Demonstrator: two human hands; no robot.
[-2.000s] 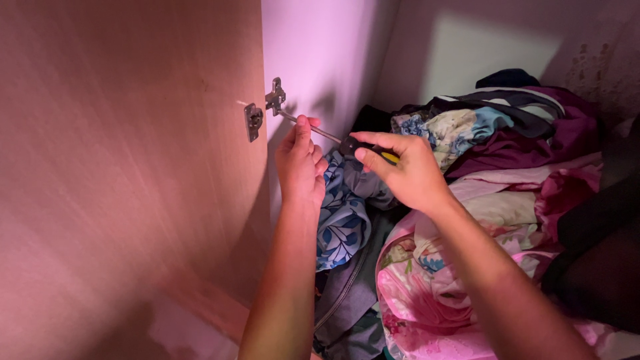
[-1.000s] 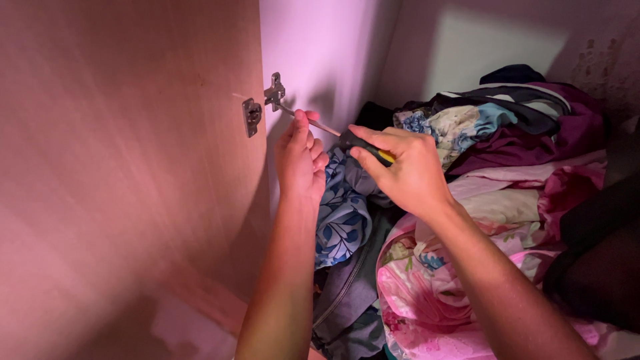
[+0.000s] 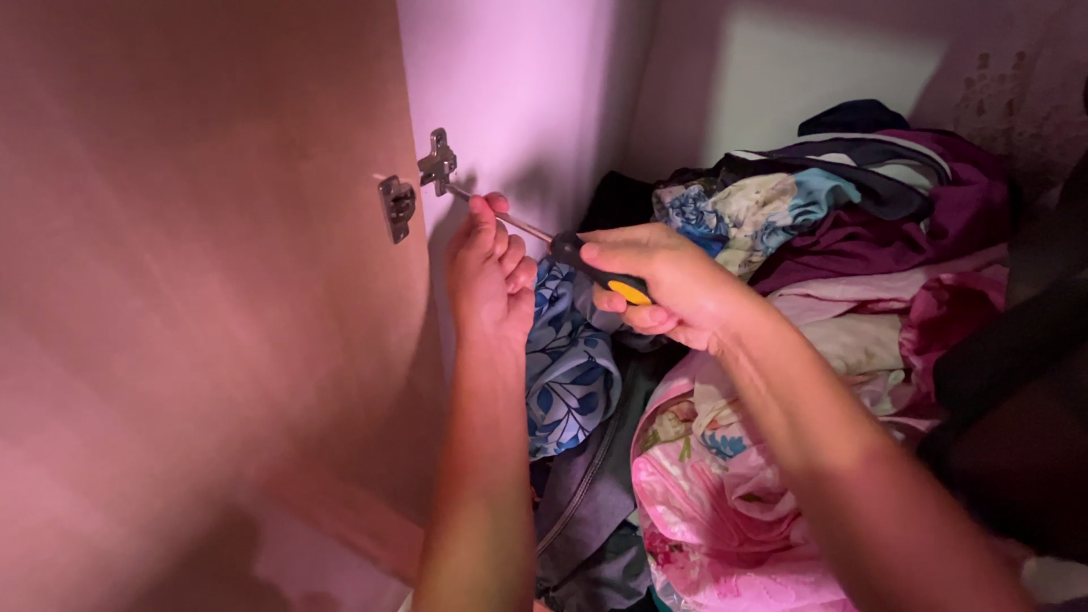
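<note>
My right hand (image 3: pixel 659 276) grips the black and yellow handle of a screwdriver (image 3: pixel 614 276). Its metal shaft runs up and left through the fingertips of my left hand (image 3: pixel 493 263), which pinch it near the tip. The tip meets the lower part of a metal hinge mounting plate (image 3: pixel 439 161) on the pale inner side wall of a cabinet; the exact contact is too small to make out. Just left of the plate, a metal hinge part (image 3: pixel 397 208) is fixed near the edge of the wooden cabinet door (image 3: pixel 212 255).
A heap of clothes fills the cabinet to the right: blue leaf-patterned fabric (image 3: pixel 569 374), a maroon garment (image 3: pixel 850 221) and pink floral cloth (image 3: pixel 731 510). The door stands along the left, and a dark object (image 3: pixel 1011 374) lies at the right edge.
My right hand has turned around the screwdriver handle, showing its yellow patch differently. My left hand stays at the shaft, and the tip remains by the mounting plate.
</note>
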